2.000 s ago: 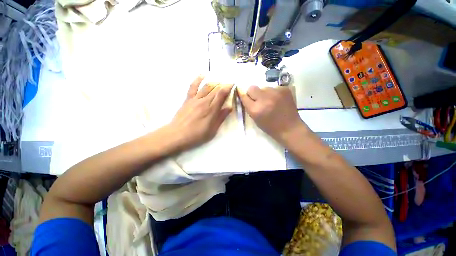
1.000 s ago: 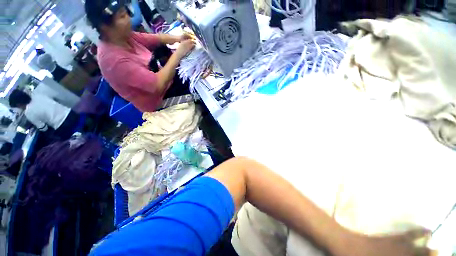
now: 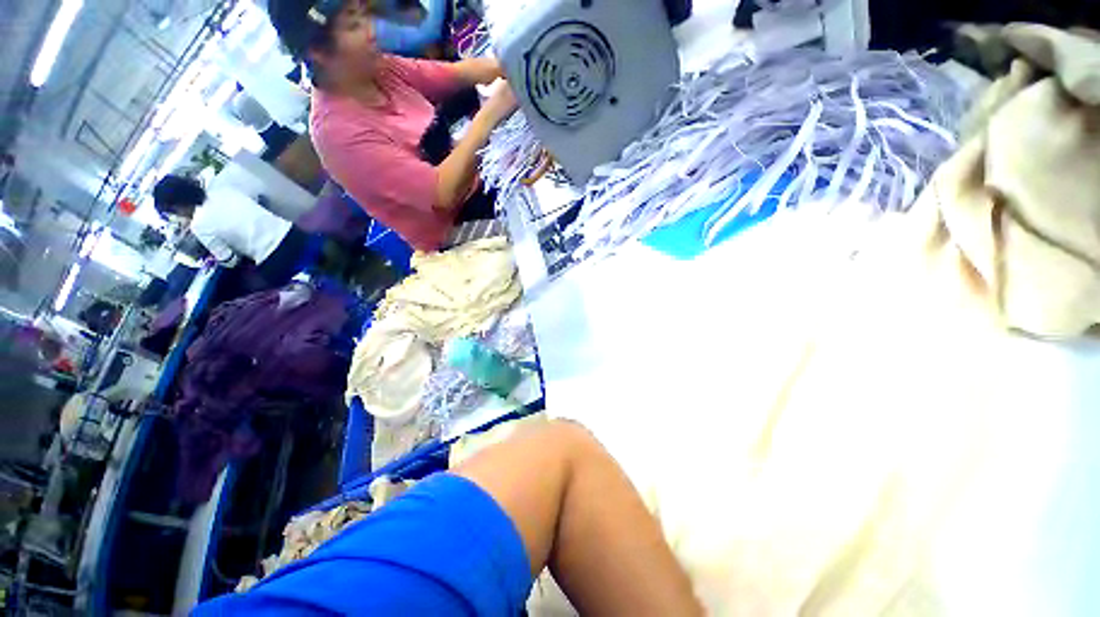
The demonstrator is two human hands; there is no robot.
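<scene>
A large cream garment piece (image 3: 772, 410), glaring white in places, covers the table in front of me and hangs over its near edge. A crumpled, duller part of the cream cloth (image 3: 1037, 205) lies at the upper right. A tape bundle (image 3: 784, 133) of loose whitish-lavender strips lies beyond the cloth, partly on something blue. My left upper arm, in a blue sleeve, and my bent elbow show at the bottom centre. My left hand is cut off by the bottom edge. My right hand and arm are out of the picture.
A grey motor housing with a round vent (image 3: 573, 75) stands behind the tapes. A person in a pink shirt (image 3: 384, 139) sits beyond it. Left of the table, a blue bin holds cream cloth (image 3: 464, 289), strips and a teal item (image 3: 483, 365). Purple cloth (image 3: 271, 362) is heaped further left.
The view has swung left from the sewing area, machine and phone to the neighbouring workplace. My left hand, at the lower right a second ago, has left the picture; my right hand left it earlier.
</scene>
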